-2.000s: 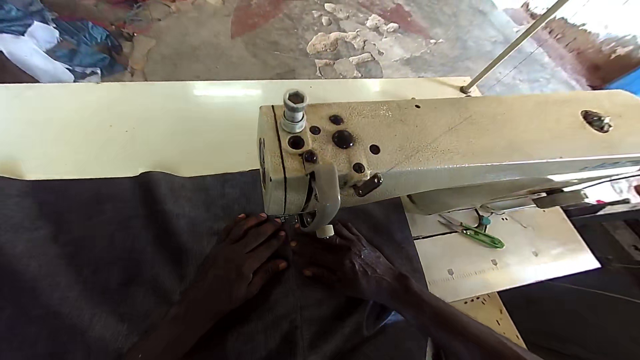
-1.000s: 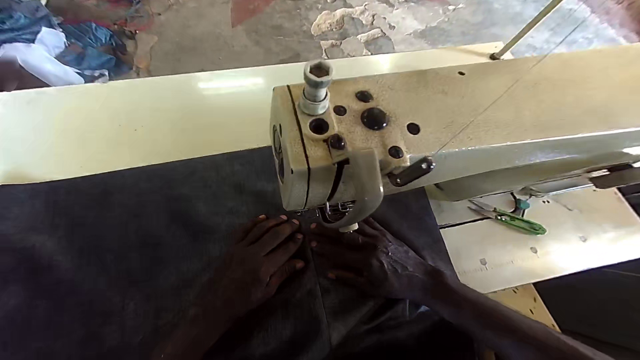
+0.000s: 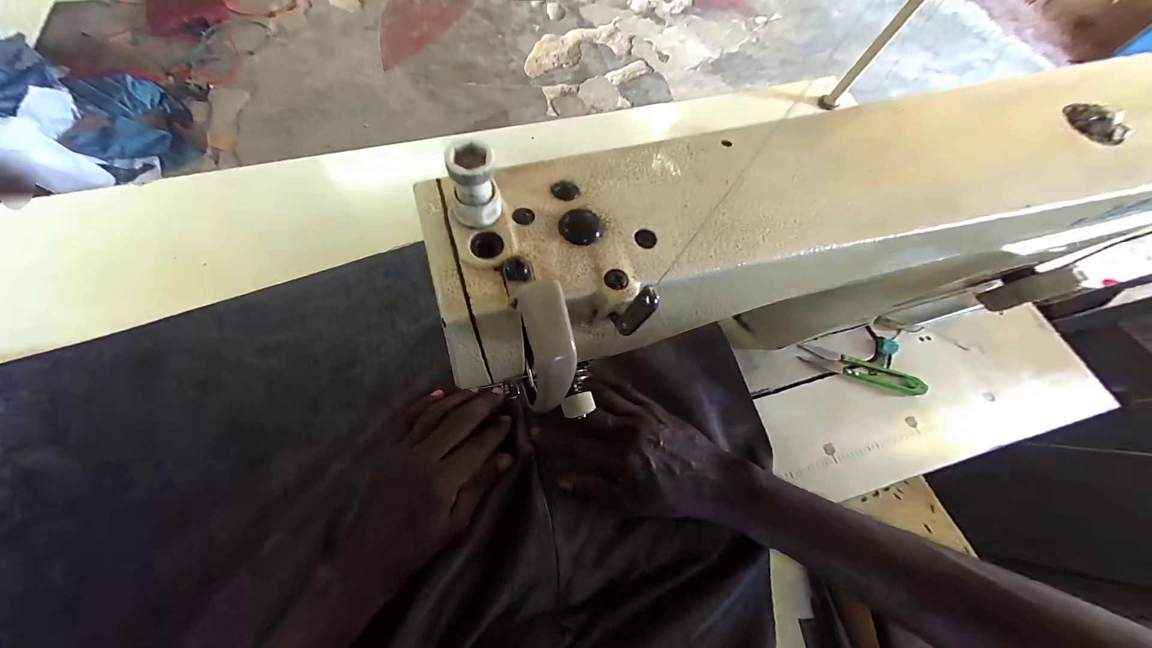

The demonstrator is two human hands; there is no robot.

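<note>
Dark fabric (image 3: 225, 432) lies over the sewing table and passes beneath the head of a cream industrial sewing machine (image 3: 774, 198). My left hand (image 3: 450, 459) rests palm down on the fabric, left of a seam line, its fingertips close to the needle area. To the right of that seam, my right hand (image 3: 639, 445) presses on the cloth with bent fingers, partly below the thread tension knob (image 3: 579, 404). The machine head hides the needle and presser foot for the most part. Both hands lie on the cloth without visibly pinching it.
Green-handled thread snips (image 3: 877, 373) lie on the metal bed plate (image 3: 954, 405), right of my right hand. A thin rod (image 3: 873, 54) rises behind the machine arm. Blue and white cloth (image 3: 108, 117) is heaped beyond the table at the far left.
The fabric between my hands is more bunched around the seam than one second ago. Both hands remain beside the machine head. The view has shifted.
</note>
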